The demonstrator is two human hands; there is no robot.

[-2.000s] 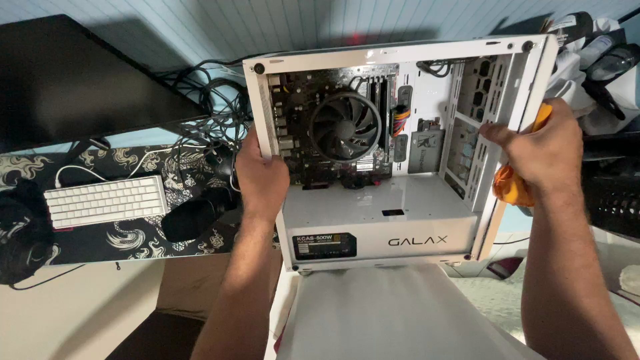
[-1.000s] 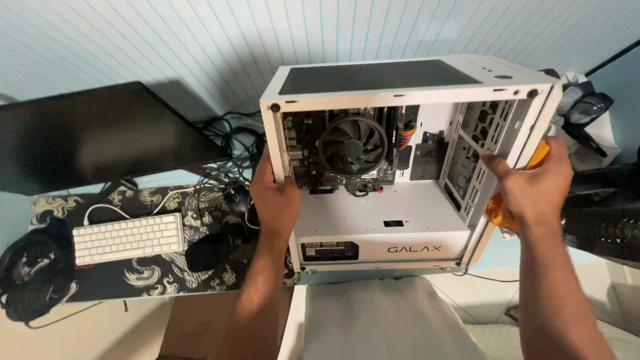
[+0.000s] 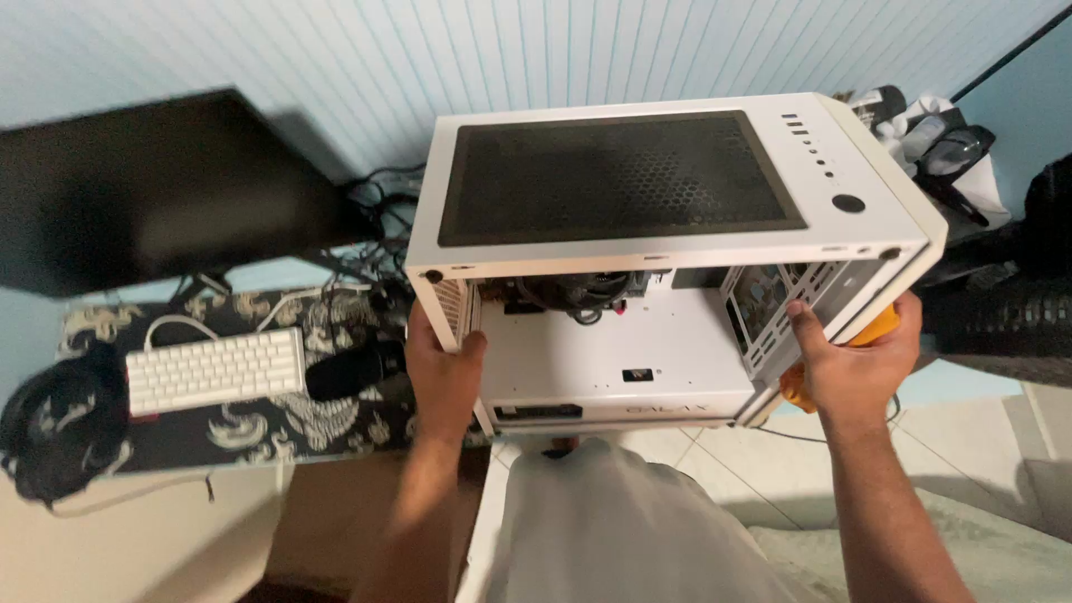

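Observation:
A white computer case (image 3: pixel 670 254), its side facing me uncovered, is held upright between my hands, its top tilted into view. My left hand (image 3: pixel 445 377) grips the rear edge, thumb inside the frame. At the front edge, my right hand (image 3: pixel 854 356) has its thumb inside the case and an orange cloth (image 3: pixel 877 328) pinched against the outside. A dark mesh dust filter (image 3: pixel 624 177) lies on the case's top panel, with ports and a round button near its front end. Inside, a black CPU cooler fan (image 3: pixel 574 291) sits above the white power supply shroud (image 3: pixel 611 352), partly hidden by the top rail.
To the left, a black monitor (image 3: pixel 167 193), a white keyboard (image 3: pixel 216 368), black headphones (image 3: pixel 63 423) and a black microphone (image 3: pixel 356 368) are on a patterned desk mat (image 3: pixel 251 431). Tangled black cables (image 3: pixel 389 205) run behind the case. Bagged items (image 3: pixel 942 146) and a dark chair (image 3: pixel 1005 310) are at right.
The case has tipped so that its top panel now shows broadly and its interior shows less. Both hands have kept their hold on its sides.

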